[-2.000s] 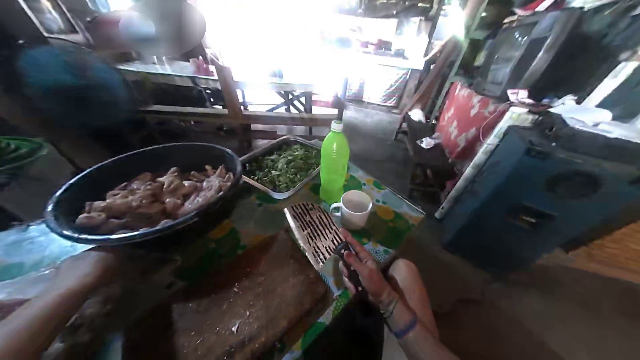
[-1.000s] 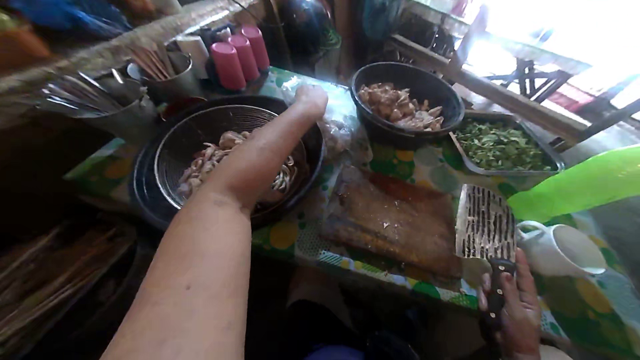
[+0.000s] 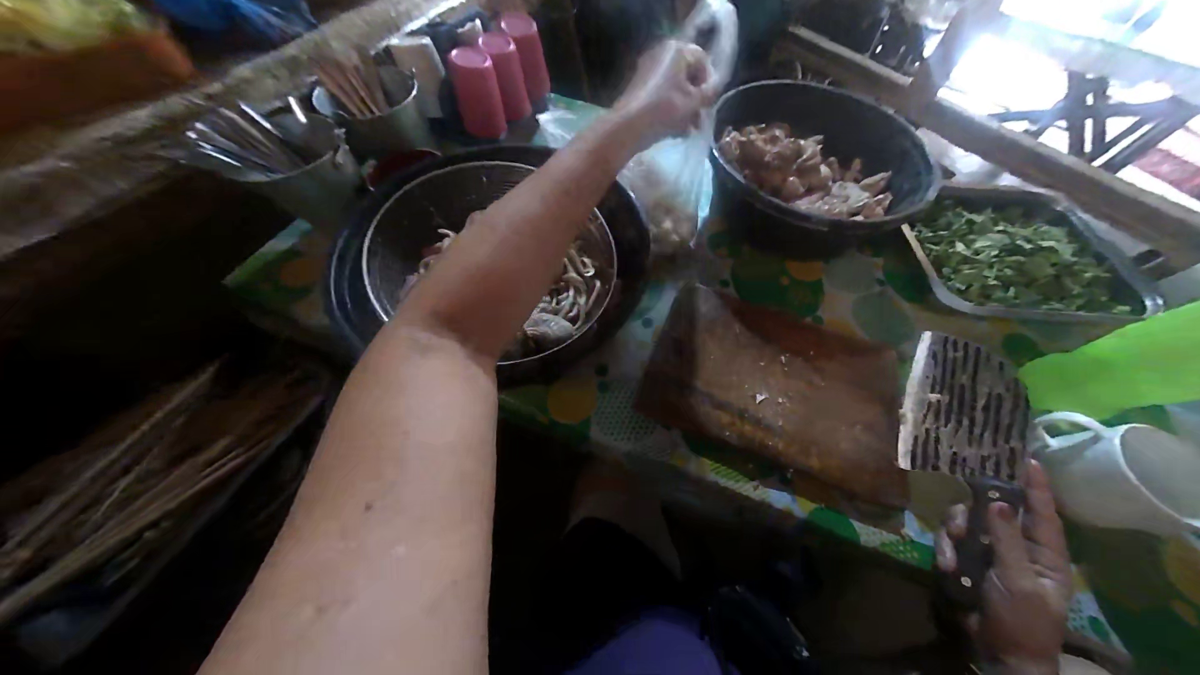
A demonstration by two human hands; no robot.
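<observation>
My left hand [image 3: 677, 86] is closed around the gathered top of a clear plastic bag [image 3: 670, 187], which has pale lumps in its lower part. My right hand [image 3: 1012, 562] grips the black handle of a cleaver [image 3: 966, 408] whose broad blade is patterned with dark stripes and bears pale bits. A wet wooden cutting board [image 3: 778, 394] with small scraps lies left of the blade. Under my left forearm, a round strainer [image 3: 375, 234] holding pale, stringy meat pieces rests in a dark basin [image 3: 347, 300]. Part of the strainer's contents is hidden by the arm.
Behind the board stand a black basin [image 3: 825, 98] of raw meat pieces and a metal tray [image 3: 947, 300] of chopped greens. A white mug [image 3: 1125, 478] and a green bottle [image 3: 1125, 361] are at right. Pink cups [image 3: 478, 89] and utensil containers [image 3: 314, 187] line the back left.
The view has swung left since the first frame. Since one second ago, my left hand has lifted, raising the bag's top. The cleaver stays in my right hand.
</observation>
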